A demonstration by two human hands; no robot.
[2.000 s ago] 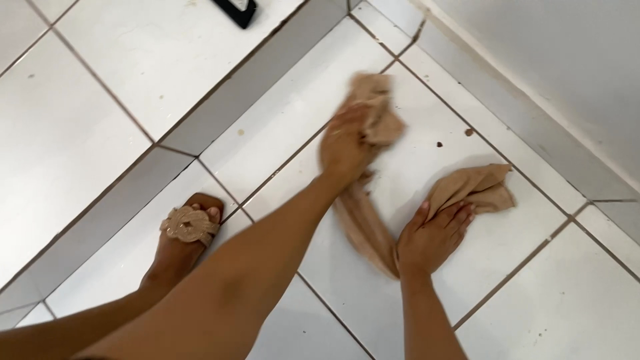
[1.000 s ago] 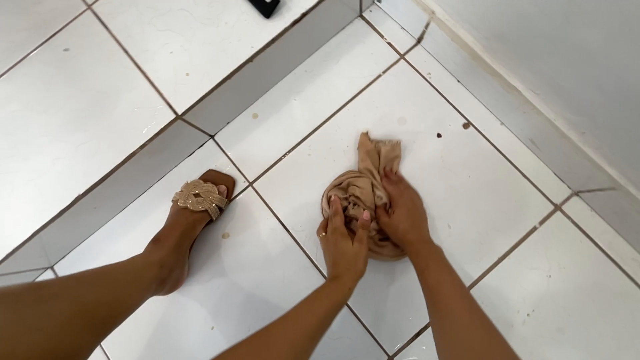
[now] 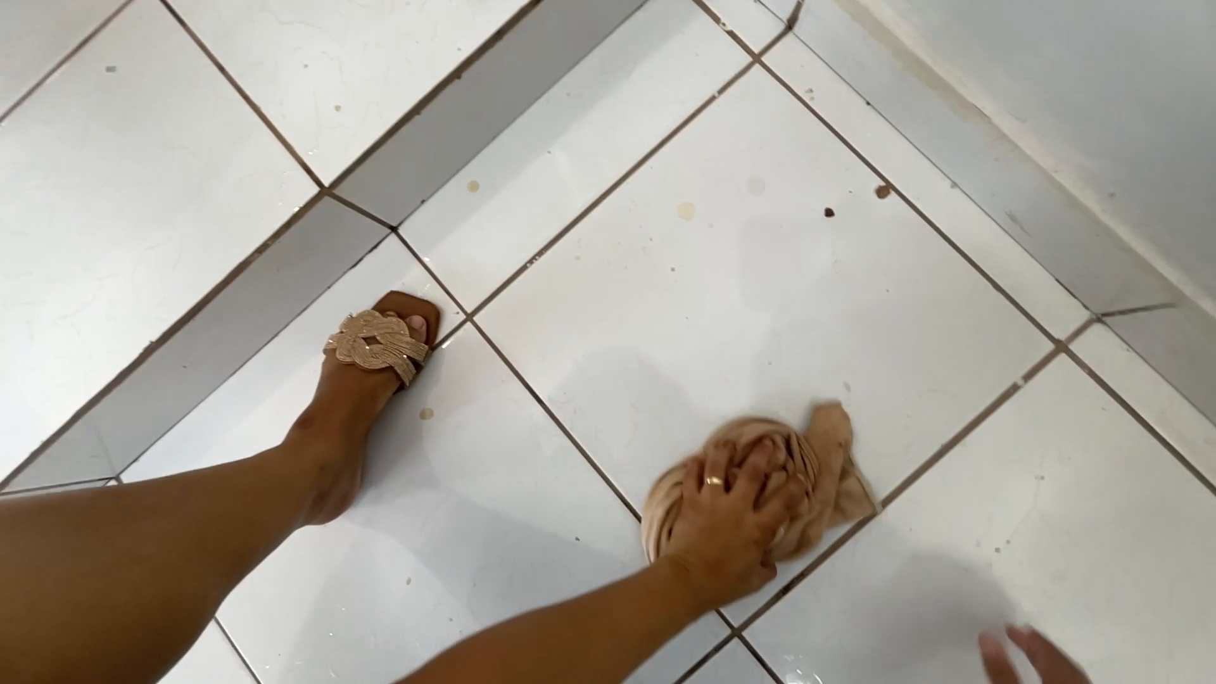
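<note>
A bunched tan cloth (image 3: 831,465) lies on the white floor tiles right of the lower middle, with one end sticking out to the upper right. My left hand (image 3: 727,522), a ring on one finger, presses down on the cloth with its fingers spread and bent over the folds. At the bottom edge on the right, only the fingertips of my right hand (image 3: 1031,655) show, apart from the cloth and from each other; the rest of that hand is out of view.
My foot in a sandal with a woven gold strap (image 3: 375,342) stands at the left, beside a raised tiled step (image 3: 475,114). A wall (image 3: 1064,104) with a tiled base runs along the upper right. Small dark specks (image 3: 829,212) and pale spots dot the tiles.
The cloth, stretched between both hands at first, was gathered into a coil and is now lower in view under my left hand. My right hand has let go and moved away to the lower right.
</note>
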